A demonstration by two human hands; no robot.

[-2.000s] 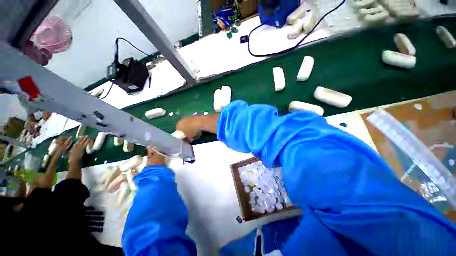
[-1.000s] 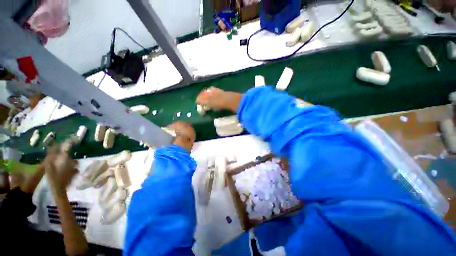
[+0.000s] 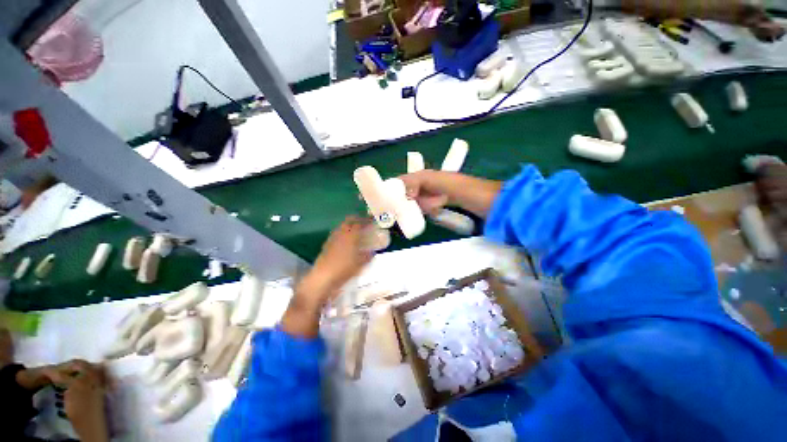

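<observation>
Above the near edge of the green conveyor belt, my right hand (image 3: 429, 188) is closed on a cream device body (image 3: 406, 216). Another device body with a flat tan face (image 3: 371, 192) lies against it, tilted. My left hand (image 3: 343, 250) is just below and left, its fingers around a cream rounded piece at the lower end of these bodies; the fingers partly hide it. The brown parts box (image 3: 418, 367), full of small white parts (image 3: 462, 337), stands on the bench below my hands.
The green belt (image 3: 518, 142) carries several spaced bodies. A pile of housings (image 3: 177, 337) lies on the bench at left. A grey post (image 3: 155, 186) crosses the left side. Another person's hands (image 3: 82, 388) are at lower left; another hand (image 3: 772, 186) is at right.
My hands have come together, with cream bodies raised between them. My right hand has moved right and slightly down. The view has shifted, and a hand has appeared at the right edge.
</observation>
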